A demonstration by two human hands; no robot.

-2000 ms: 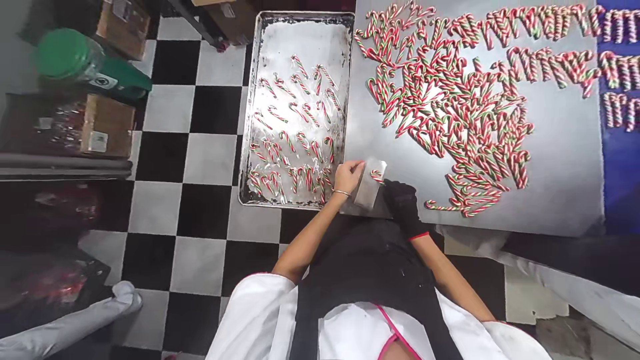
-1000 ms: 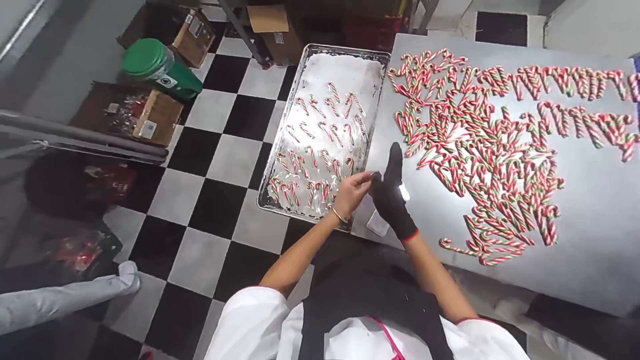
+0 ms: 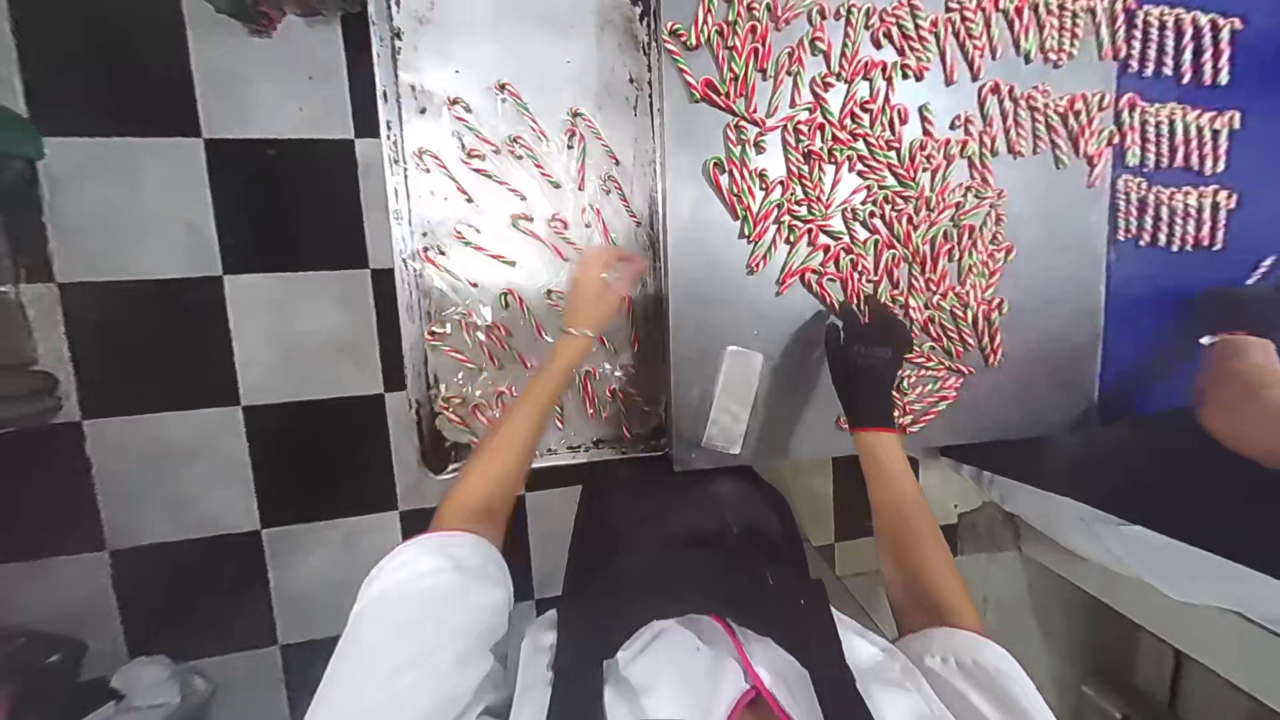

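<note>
My bare left hand point(image 3: 602, 290) is over the lower right part of a metal sheet tray point(image 3: 450, 60), blurred; whether it holds anything cannot be told. Small candy canes in clear wrap point(image 3: 485, 245) lie scattered in the tray around it. My right hand point(image 3: 868, 350), in a black glove, reaches to the lower edge of a large pile of striped candy canes point(image 3: 900, 200) on a metal table point(image 3: 1050, 300). Its fingertips touch the pile and are partly hidden among the canes. A stack of clear wrappers point(image 3: 733, 398) lies on the table between my hands.
On a blue surface point(image 3: 1160, 330) at the right, candy canes point(image 3: 1175, 213) are lined up in groups. Another person's hand and forearm point(image 3: 1240, 395) are at the right edge. The checkered floor point(image 3: 150, 340) runs along the tray's left side, with a green lid point(image 3: 18, 135) at the left edge.
My hands were close together near the tray's lower right corner; now they are apart, the left over the tray and the right at the pile. The view has shifted.
</note>
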